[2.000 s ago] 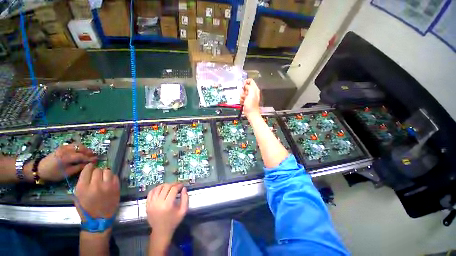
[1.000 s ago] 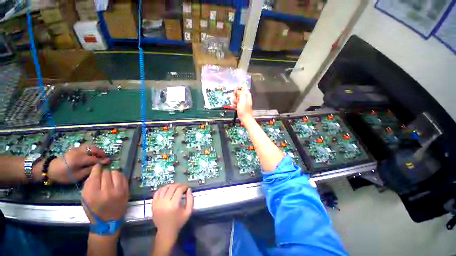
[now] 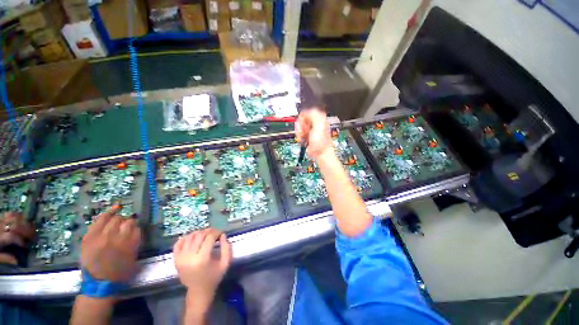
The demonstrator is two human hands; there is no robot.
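Dark carriers stand in a row, holding green circuit boards with orange-red parts. My right hand is closed in a blurred fist over the back of the carrier right of centre. A thin dark pen-like tool points down from the fist, its tip close above or on a board; which cannot be told. My left hand rests on the silver conveyor rail, fingers loosely curled, thumb apart, with nothing seen in it.
Another person's hand with a blue wrist strap is over a carrier at left; a further hand is at the left edge. Bags and a red strip lie beyond the rail. A blue coiled cord hangs down. A black-fronted machine stands right.
The view has shifted to the right. My right hand with the dark tool has moved from the carrier's back edge to over its boards. The farthest-left hand has drawn away from the strapped hand.
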